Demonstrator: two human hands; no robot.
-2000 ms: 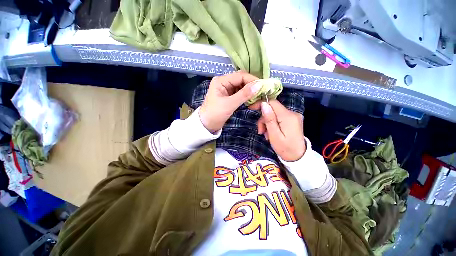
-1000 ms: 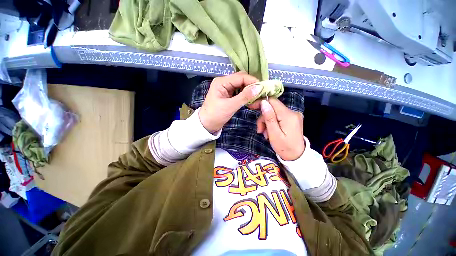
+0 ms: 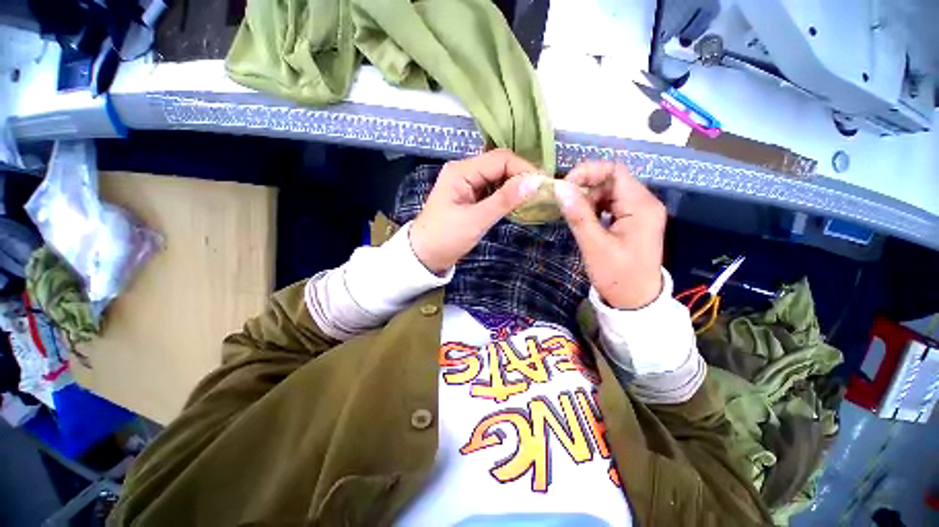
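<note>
The light green knit garment (image 3: 293, 46) lies on the white table, and its sleeve (image 3: 515, 93) hangs over the front edge. The sleeve's cuff (image 3: 537, 209) is held above the lap. My left hand (image 3: 468, 206) pinches the cuff's left side between thumb and fingers. My right hand (image 3: 621, 226) pinches the cuff's right side, with its fingertips close to the left thumb. Most of the cuff is hidden by the fingers. No tool can be made out in my right hand.
A pink and blue tool (image 3: 688, 111) lies near the sewing machine (image 3: 834, 57). Orange-handled scissors (image 3: 710, 293) and a green garment pile (image 3: 772, 381) are at lower right. A tan board (image 3: 185, 278) and clear plastic bag (image 3: 88, 221) are at left. The table edge (image 3: 309, 118) crosses in front.
My right hand has moved up and to the right, from below the cuff to its right side. The cuff now sits lower and flatter. My left hand has hardly moved.
</note>
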